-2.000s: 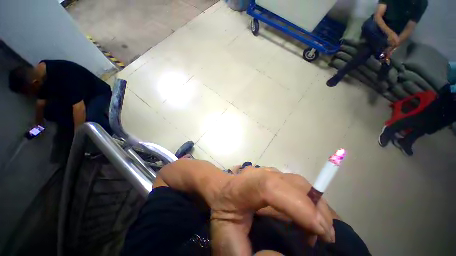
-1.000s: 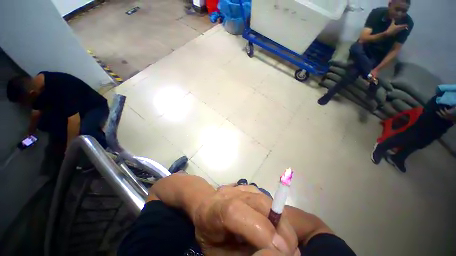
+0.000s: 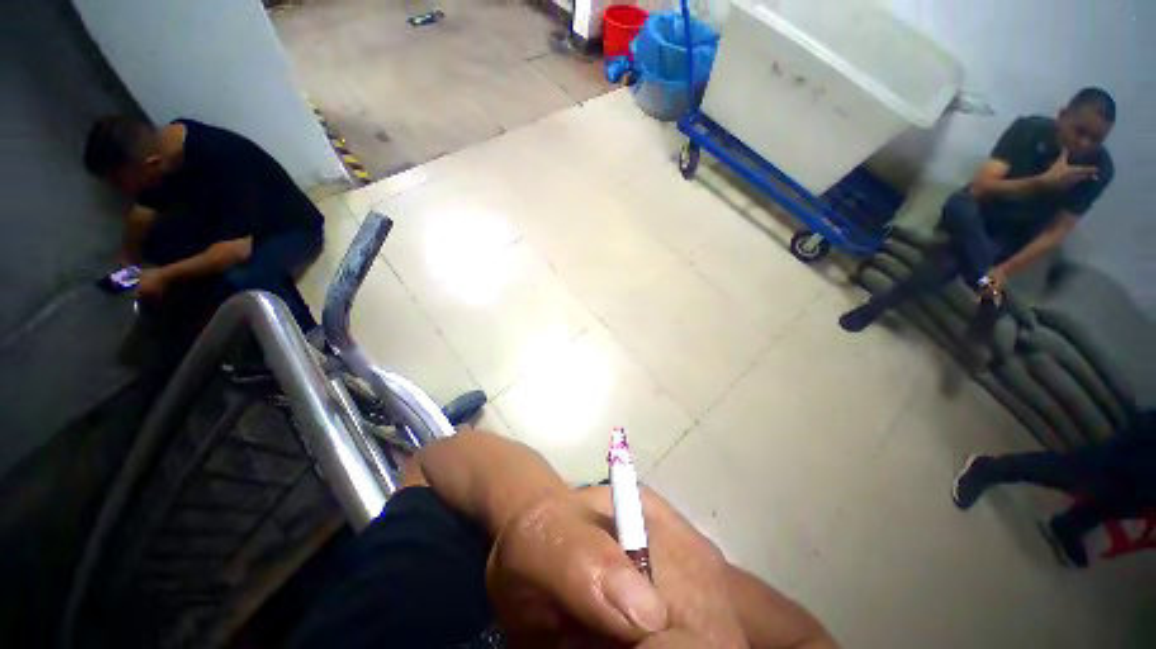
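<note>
A lit cigarette (image 3: pixel 625 501) stands almost upright, white paper with a glowing, ashy tip and a dark reddish lower end. My left hand (image 3: pixel 571 571) holds it between thumb and fingers, low in the centre of the view. My right hand seems to lie behind or under my left hand; bare skin (image 3: pixel 748 602) runs off to the lower right, but its fingers cannot be made out. Shiny bent metal tubes (image 3: pixel 311 406) stand just left of my arm, with a dull bent bar (image 3: pixel 355 273) beside them.
A seated person (image 3: pixel 235 203) at the left holds a lit phone (image 3: pixel 123 278). A blue trolley (image 3: pixel 792 203) carries a white tub (image 3: pixel 824 89), near blue (image 3: pixel 672 57) and red buckets (image 3: pixel 624 28). Another person (image 3: pixel 1046 184) sits on stacked sacks (image 3: pixel 1040 368). Legs (image 3: pixel 1052 475) show at the right edge.
The view has shifted and turned. My left hand and the cigarette have moved left in the picture, and the cigarette is now more upright. The person on the sacks now has a hand near the mouth.
</note>
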